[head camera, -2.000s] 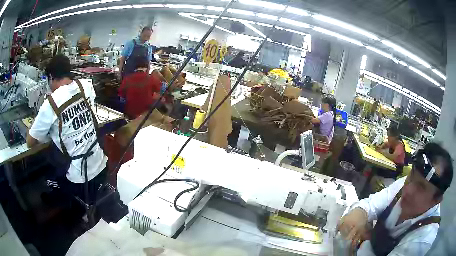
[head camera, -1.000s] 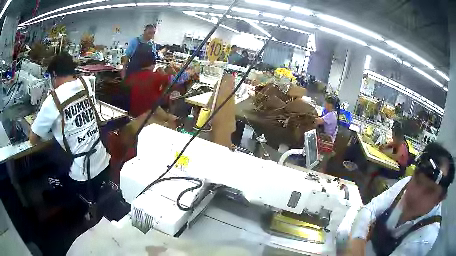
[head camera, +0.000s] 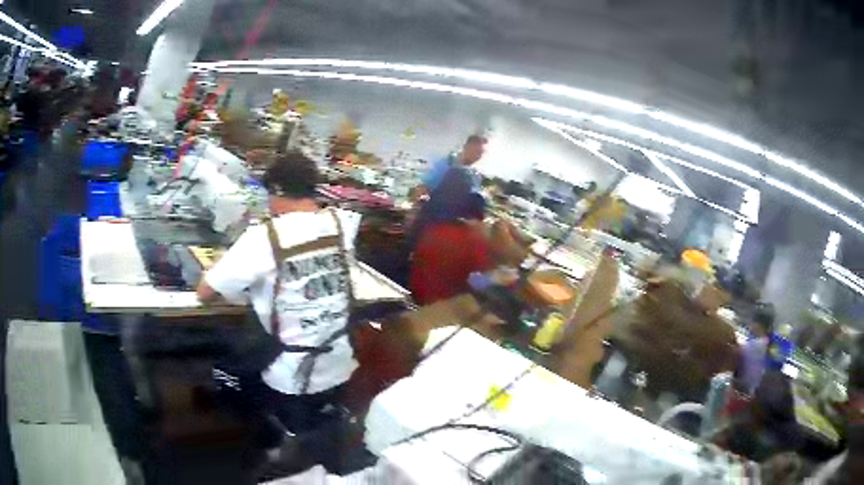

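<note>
Neither of my hands is in the picture. Nearest in front is the long white arm of the pattern sewer [head camera: 549,403], running from bottom centre to the lower right, blurred. A black cable [head camera: 474,431] loops over its rear housing. The needle area and the yellow plate are out of view. A pale sheet or cover shows at the bottom edge, partly cut off.
A person in a white shirt and brown straps [head camera: 308,284] stands at a pale table [head camera: 114,279] with sewing machines. Blue totes [head camera: 59,265] stand at left. A person in red [head camera: 450,256] and a brown heap [head camera: 677,327] are beyond the machine.
The view has swung left and blurred. The machine has shifted to the lower right of the picture, and its head and yellow plate have left view. Blue totes and the pale table now show at left.
</note>
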